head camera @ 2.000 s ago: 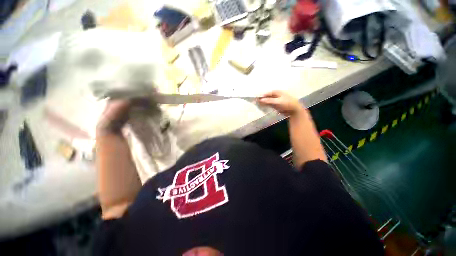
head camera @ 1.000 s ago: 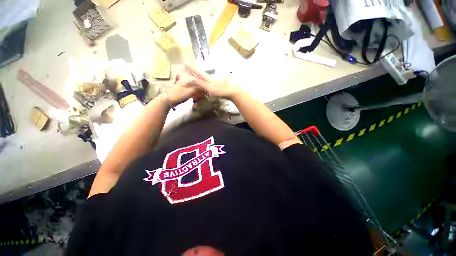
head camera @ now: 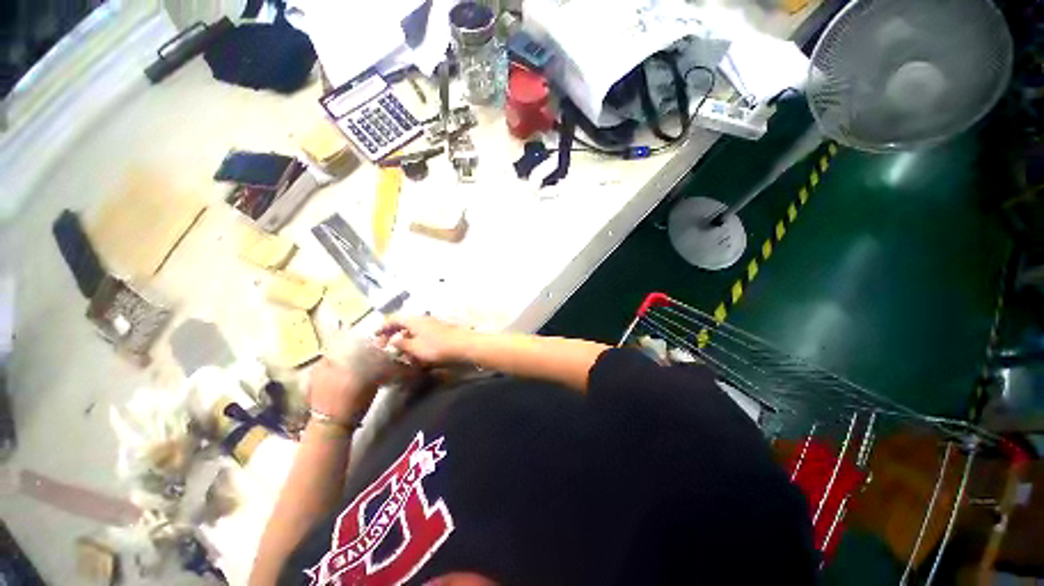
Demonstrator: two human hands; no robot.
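Observation:
My left hand point(head camera: 341, 383) and my right hand point(head camera: 424, 342) meet close to my chest at the table's near edge. The right fingers are bent against the left fingertips. Blur hides what the fingers hold. A little greyish fabric point(head camera: 387, 403) shows below the hands, mostly hidden by them and my shirt. White fabric pieces point(head camera: 258, 486) lie left of my left arm, with a navy tie strip point(head camera: 254, 433) on them. Several tan tickets point(head camera: 294, 339) lie beyond my hands.
A grey metal strip point(head camera: 353, 254), a yellow-orange strip point(head camera: 387, 202), a calculator point(head camera: 376, 117), a small open box point(head camera: 271, 202) and a red object point(head camera: 528, 101) are on the table. A wire trolley point(head camera: 790, 383) and a standing fan point(head camera: 910, 78) stand at the right.
Two seconds ago a pale strip was stretched between my hands; then they came together. They remain together, nearer my chest. The view has turned, showing more of the trolley and fan.

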